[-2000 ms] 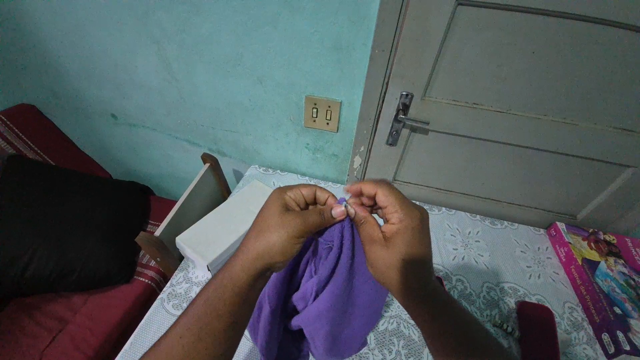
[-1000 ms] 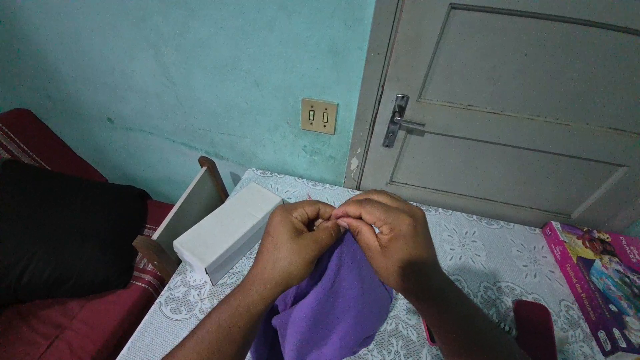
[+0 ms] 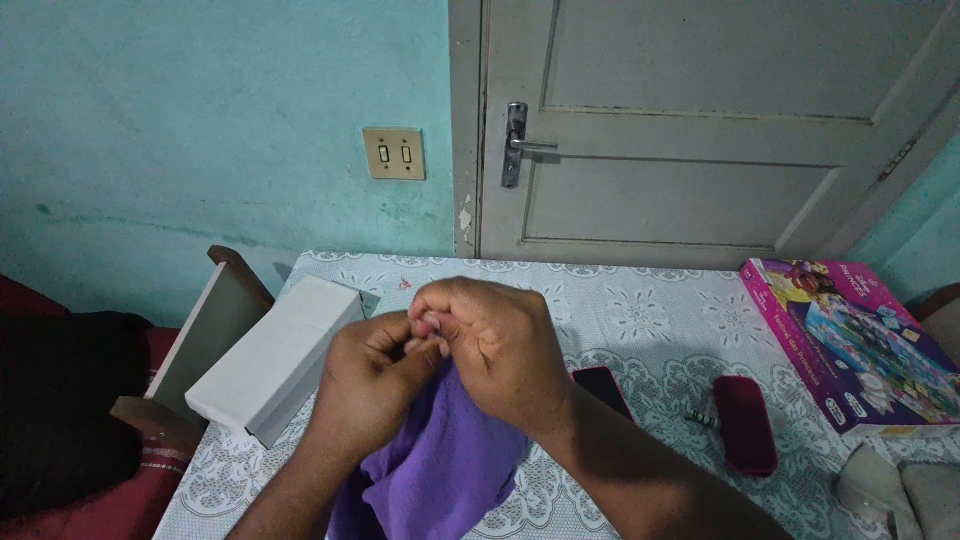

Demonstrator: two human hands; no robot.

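Observation:
A purple cloth (image 3: 450,457) hangs down from my two hands over the near part of the table. My left hand (image 3: 375,382) pinches its upper end between thumb and fingers. Against those fingertips, my right hand (image 3: 495,345) is curled, its thumb and forefinger closed at the same spot. Whatever small part of the cloth lies between the fingertips is mostly hidden by the fingers.
On the lace-patterned tablecloth (image 3: 660,292) lie a white box (image 3: 277,345), a dark phone (image 3: 602,386), a dark red case (image 3: 745,425) and a pink board game box (image 3: 855,337). A chair (image 3: 214,322) stands left. Behind are a wall switch (image 3: 394,153) and a grey door (image 3: 675,180).
My right hand has curled over further at the fingertips, and the cloth's pinched end is now more covered. The view has shifted to the right, showing more of the table's right side.

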